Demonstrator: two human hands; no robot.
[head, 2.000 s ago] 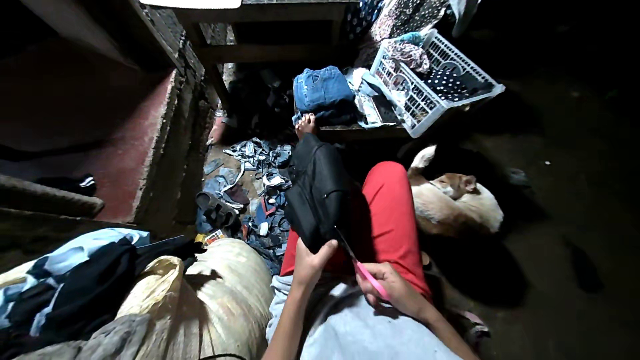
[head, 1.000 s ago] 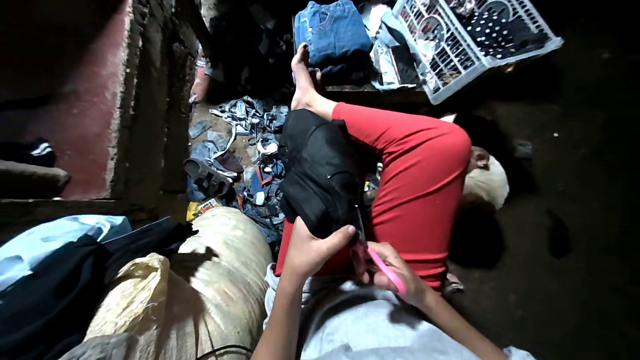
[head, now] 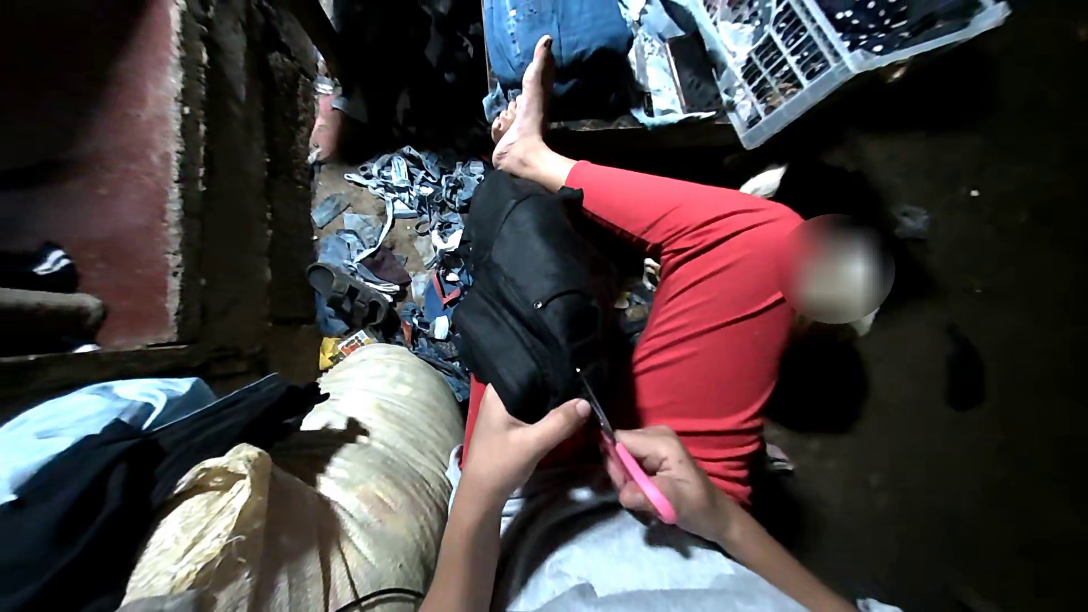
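Observation:
A black cloth garment [head: 535, 289] lies bunched over my lap and red-trousered leg. My left hand [head: 518, 438] grips its lower edge, thumb on top and the fingers hidden beneath the cloth. In my right hand [head: 667, 476] is a pair of scissors with pink handles [head: 643, 484]. Their narrow metal blades point up and to the left, just beside my left thumb and against the lower right edge of the black cloth. How far apart the blades are is hard to see.
Denim scraps [head: 416, 187] and a dark sandal [head: 344, 293] litter the ground. A filled woven sack [head: 382, 442] stands at left, dark clothes [head: 102, 476] beside it. Folded jeans [head: 561, 38] and a plastic crate [head: 786, 85] of clothes are beyond my foot. A blurred pale shape is beside my knee.
My right leg has bent outward, its knee now at the right with the foot near the jeans. The view has shifted. Both hands stay at the black cloth, the scissors still in my right hand.

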